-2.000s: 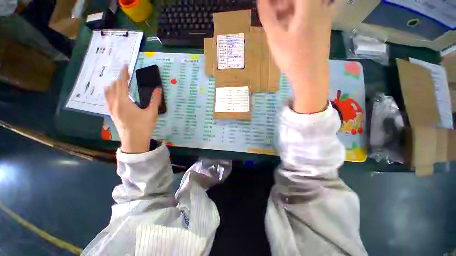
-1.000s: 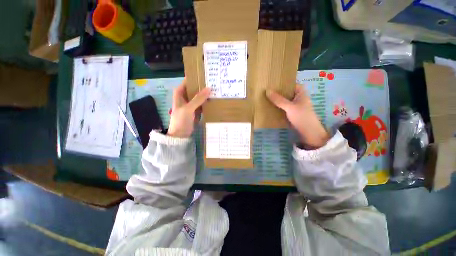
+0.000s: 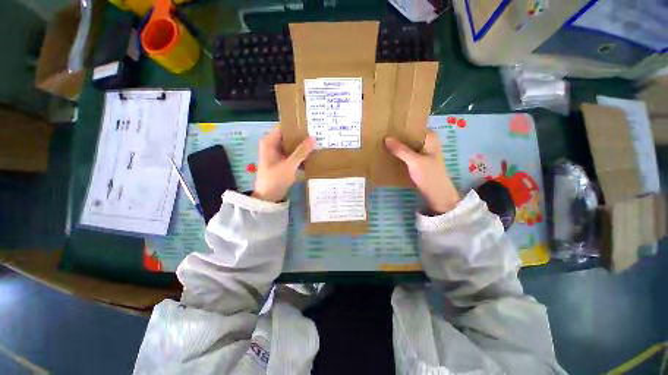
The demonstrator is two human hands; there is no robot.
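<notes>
A flattened brown carton (image 3: pixel 337 162) with flaps out is held above the pale blue desk mat, in front of the keyboard. A white label with handwriting (image 3: pixel 334 113) is on its upper part and a second white label (image 3: pixel 337 199) is on its lower flap. My left hand (image 3: pixel 280 165) grips the left edge, thumb on the front. My right hand (image 3: pixel 428 170) grips the right side panel, thumb on the front. The fingers behind the cardboard are hidden.
A smartphone (image 3: pixel 212 180), a pen (image 3: pixel 185 183) and a clipboard (image 3: pixel 135 161) lie left. An orange-yellow cup (image 3: pixel 170 45) stands behind. The keyboard (image 3: pixel 253 71) is at the back. A mouse (image 3: pixel 496 203), a plastic bag (image 3: pixel 573 211) and cardboard (image 3: pixel 611 157) are right.
From two seconds ago, both hands have come to the carton and taken hold of its sides. Since one second ago, the held carton shows slightly smaller; the grip is unchanged.
</notes>
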